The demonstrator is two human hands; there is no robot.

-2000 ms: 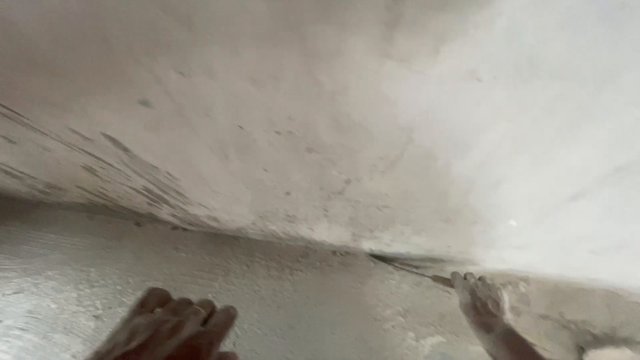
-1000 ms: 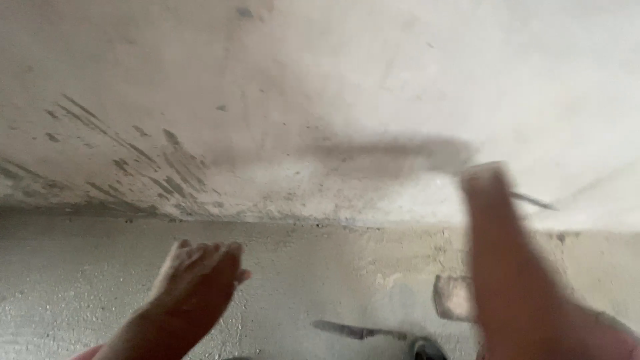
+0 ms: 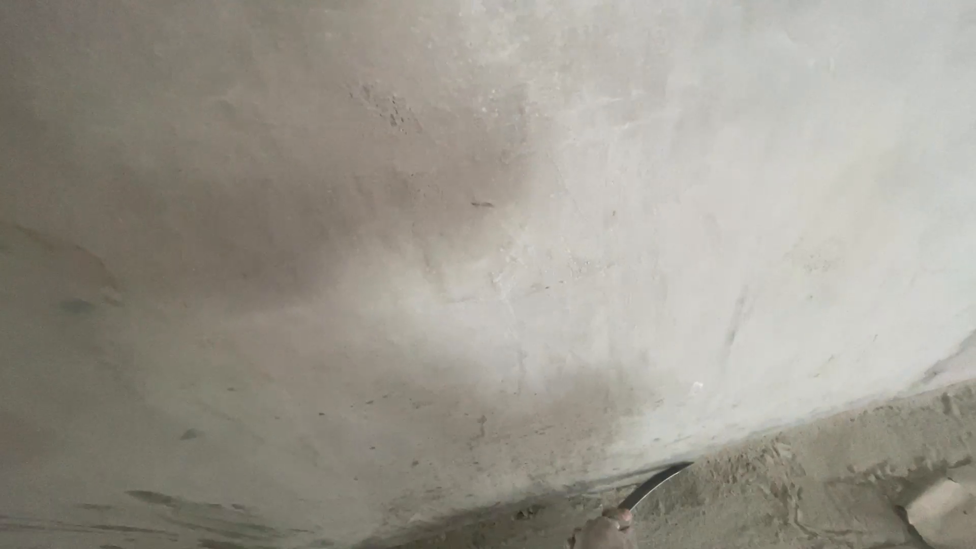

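At the bottom edge, right of the middle, my right hand (image 3: 606,531) is closed around a tool with a thin, dark, curved metal blade (image 3: 657,485). The blade reaches up and right from the fingers, and its tip lies at the seam where the pale plastered wall (image 3: 595,290) meets the rough grey floor (image 3: 732,503). Only the top of the hand shows; the tool's handle is hidden. My left hand is outside the view.
A pale, broken-edged piece (image 3: 944,512) lies on the floor at the lower right. Loose, crumbly material runs along the foot of the wall. Dark streaks (image 3: 198,518) mark the wall at the lower left.
My right hand, raised before the wall a second ago, is now low at the wall's foot. My left hand has left the view. The view has shifted toward the wall and tilted.
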